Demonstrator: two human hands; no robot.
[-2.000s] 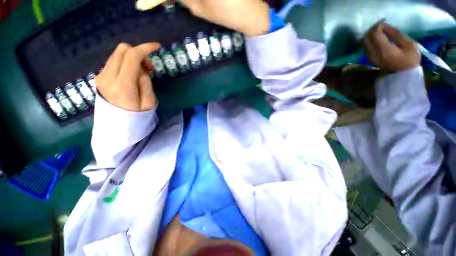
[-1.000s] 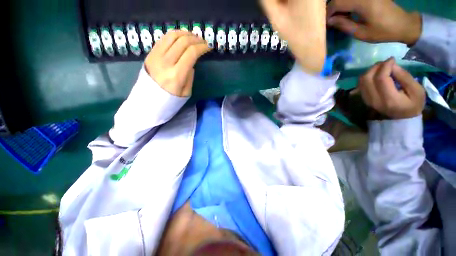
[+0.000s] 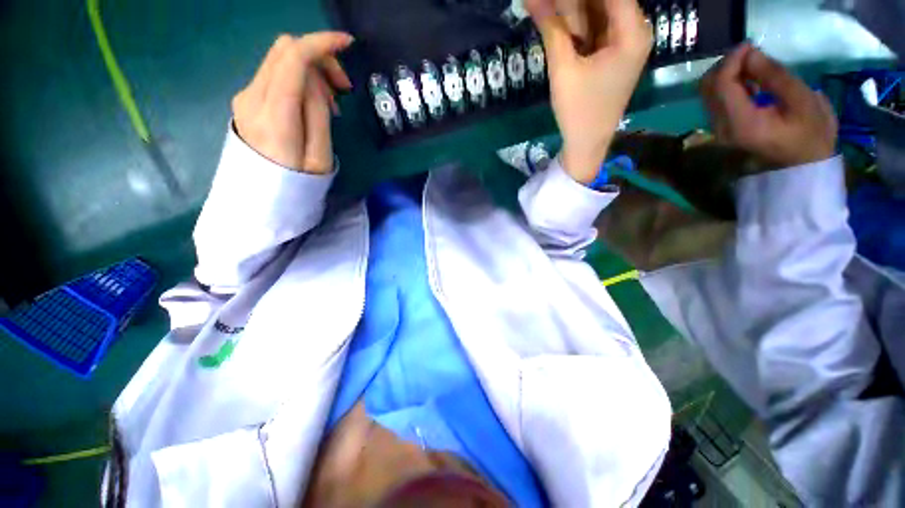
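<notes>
A black tray (image 3: 397, 30) lies at the top centre, cut off by the top edge. A near row of narrow circuit boards (image 3: 453, 83) with pale round or square centres stands in it. My left hand (image 3: 290, 99) is just left of the tray, fingers bent and apart, with nothing visible in it. My right hand (image 3: 597, 74), with a blue wrist strap, is over the row and hides part of it. Its fingers are curled near a small whitish thing (image 3: 518, 10) at the top edge; whether they grip anything is unclear.
Another person's hand (image 3: 769, 109) and pale sleeve are close on the right, near the tray's right end. A blue lattice crate (image 3: 84, 313) is at lower left. The tray lies on a green bench covering (image 3: 198, 60).
The view has shifted, so the tray sits further right. My left hand has come off the row to the tray's left side. The other person's second hand has left the view.
</notes>
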